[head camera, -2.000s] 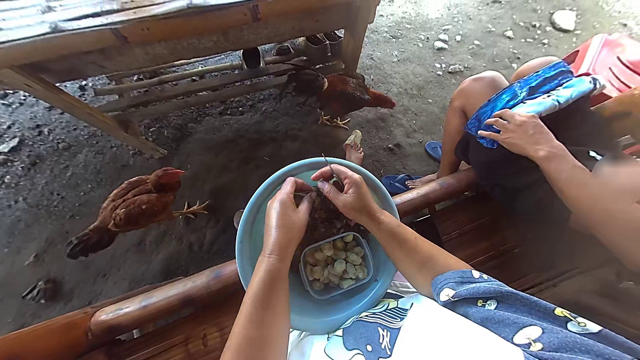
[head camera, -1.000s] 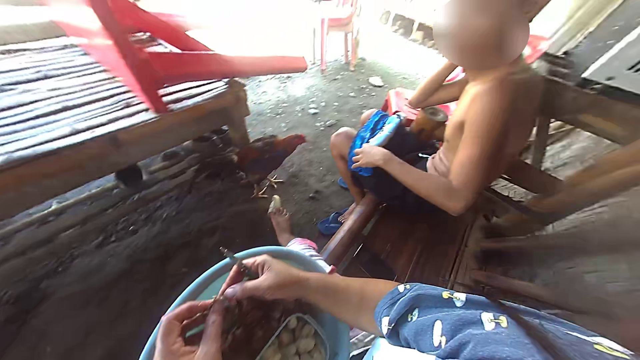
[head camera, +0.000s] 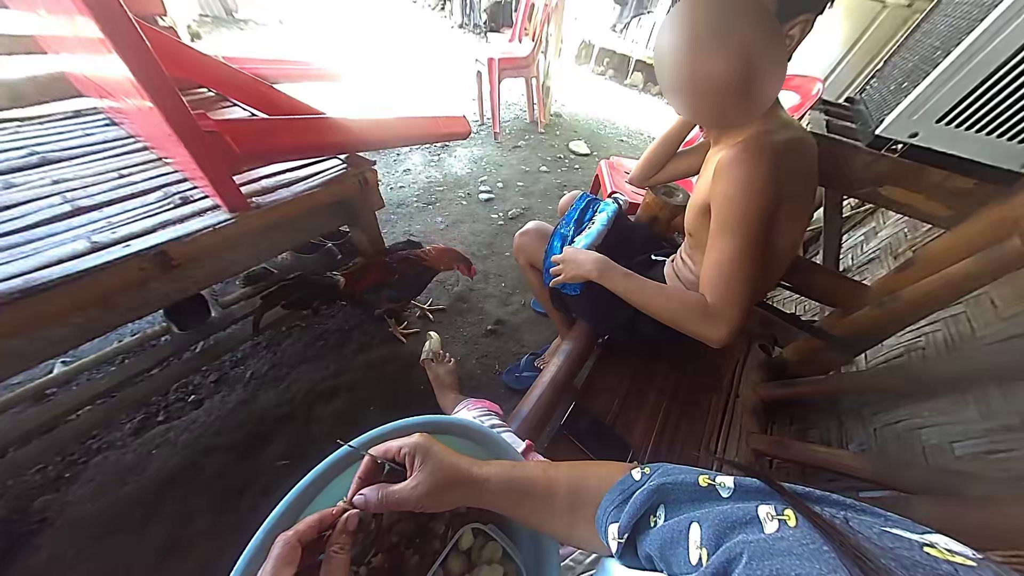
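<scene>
My right hand (head camera: 412, 474) is over a light blue plastic basin (head camera: 300, 496), with a thin, dark pointed tool, perhaps a small knife, held between its fingers. My left hand (head camera: 308, 548), cut off by the bottom edge, meets it fingertip to fingertip, pinching a small brownish piece (head camera: 346, 506). Beneath them in the basin lie dark brown scraps (head camera: 400, 532), too blurred to name. A clear square container (head camera: 516, 552) of pale, rounded pieces (head camera: 474, 554) stands in the basin beside the scraps.
A person (head camera: 744, 216) sits on the bamboo bench (head camera: 656, 400), holding a shiny blue packet (head camera: 578, 232). A reddish-brown chicken (head camera: 400, 276) stands by the slatted bamboo platform (head camera: 172, 264), on which a red plastic chair (head camera: 184, 120) lies tipped. A bare foot (head camera: 440, 368) extends beyond the basin.
The view has swung up and to the right. My hands stay together over the basin. The seated person's other arm, not visible two seconds ago, now shows raised and bent.
</scene>
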